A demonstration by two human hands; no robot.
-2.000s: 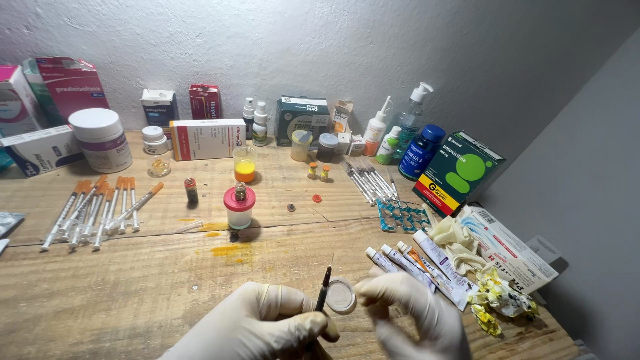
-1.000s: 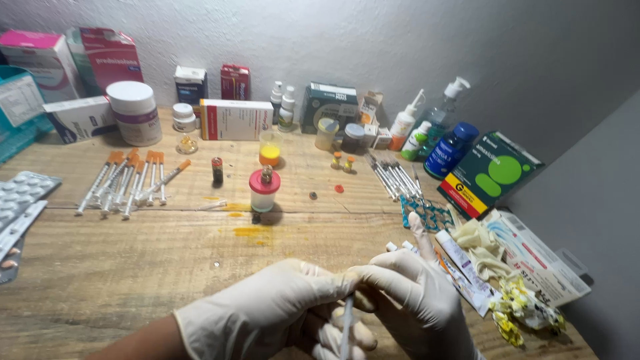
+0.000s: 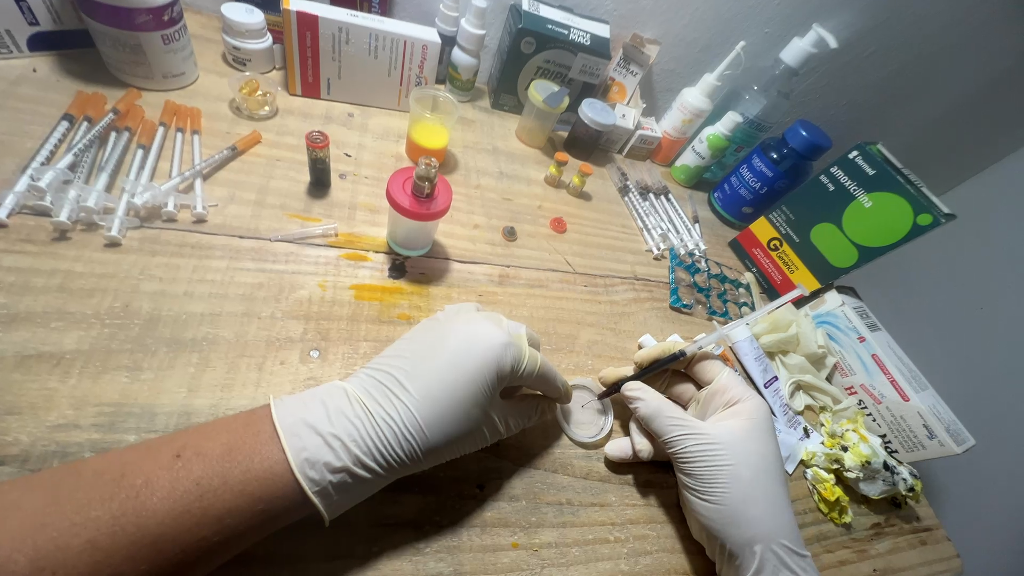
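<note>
My right hand [image 3: 704, 432], in a latex glove, holds a slim syringe [image 3: 664, 364] filled with dark liquid, its plunger drawn out toward the upper right. The needle end points down-left over a small clear round dish [image 3: 585, 412] on the wooden table. My left hand [image 3: 448, 392], also gloved, has its fingertips at the dish's left rim; whether they grip it I cannot tell. Above the hands stands a jar with a red lid [image 3: 419, 194] and a small glass vial [image 3: 426, 176] on top. A dark-filled vial [image 3: 318, 160] is left of it.
Orange-capped syringes [image 3: 104, 160] lie at the left, more syringes [image 3: 656, 210] at the right near a blister pack [image 3: 708, 286]. A cup of yellow-orange liquid [image 3: 429, 136], medicine boxes [image 3: 360, 52] and bottles line the back. Ointment tubes [image 3: 760, 384], a crumpled glove [image 3: 792, 352] and stained tissue [image 3: 864, 456] are right.
My hands were together around the syringe a second ago; now they are apart, with the syringe in my right hand and its needle over the dish. The view has moved closer.
</note>
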